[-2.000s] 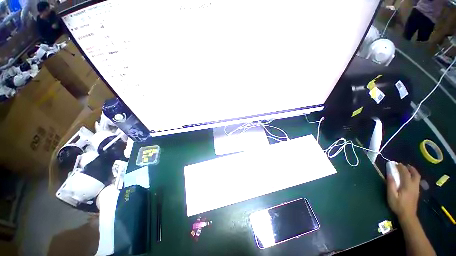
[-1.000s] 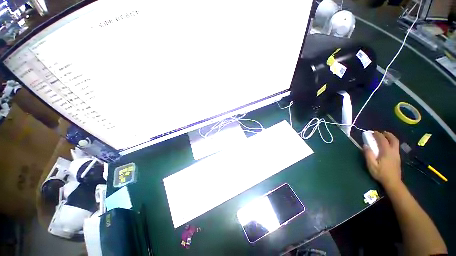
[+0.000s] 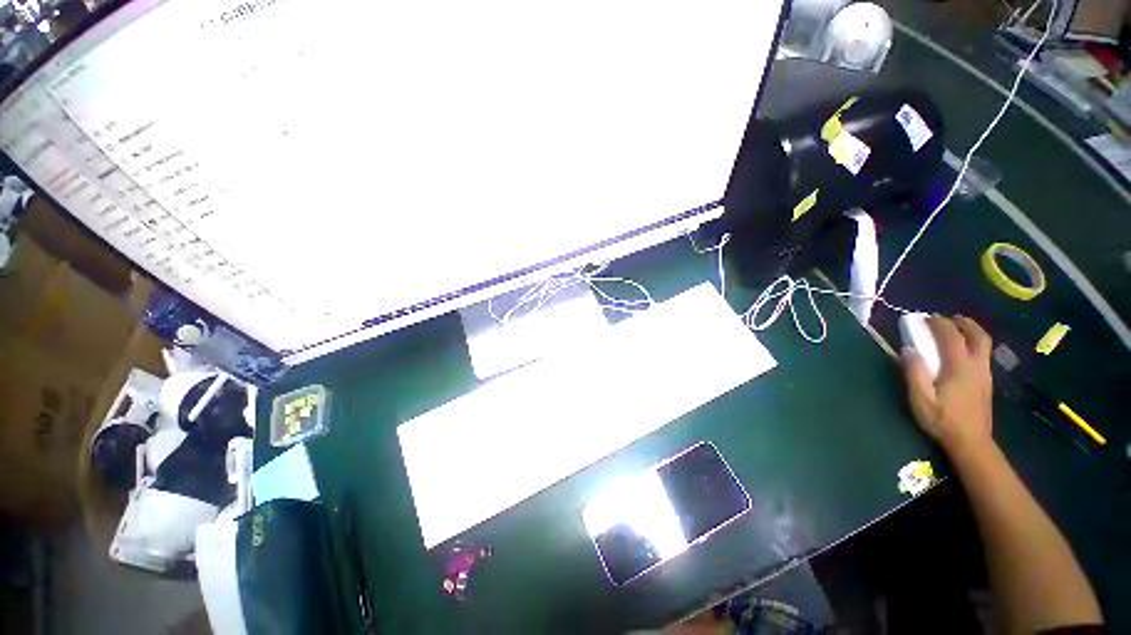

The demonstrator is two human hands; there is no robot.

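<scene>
My right hand (image 3: 953, 387) rests over the white computer mouse (image 3: 919, 340) on the dark green bench at the right. The mouse's front end shows past the fingers, and its white cable runs away to the back. The large monitor (image 3: 422, 149) fills the top of the view and shows a bright page with blurred lines of text at its left. A plain white slab (image 3: 585, 416) lies below the monitor. A dark smartphone (image 3: 667, 511) with strong glare lies near the bench edge. My left hand is not clearly in view; a small patch of skin shows at the bottom edge, and I cannot tell what it is.
Yellow tape roll (image 3: 1013, 270) and yellow-black pen or cutter (image 3: 1082, 423) at right. Black bulky item with labels (image 3: 856, 155) beside the monitor. Coiled white cable (image 3: 790, 306), clear box of yellow pieces (image 3: 299, 416), pink-red item (image 3: 460, 568), dark green pouch (image 3: 295, 564), and white camera units (image 3: 168, 521) at left.
The view has turned to the right and down, so the bench things sit further left and higher. My right hand stays on the mouse. The screen's text looks slightly shifted.
</scene>
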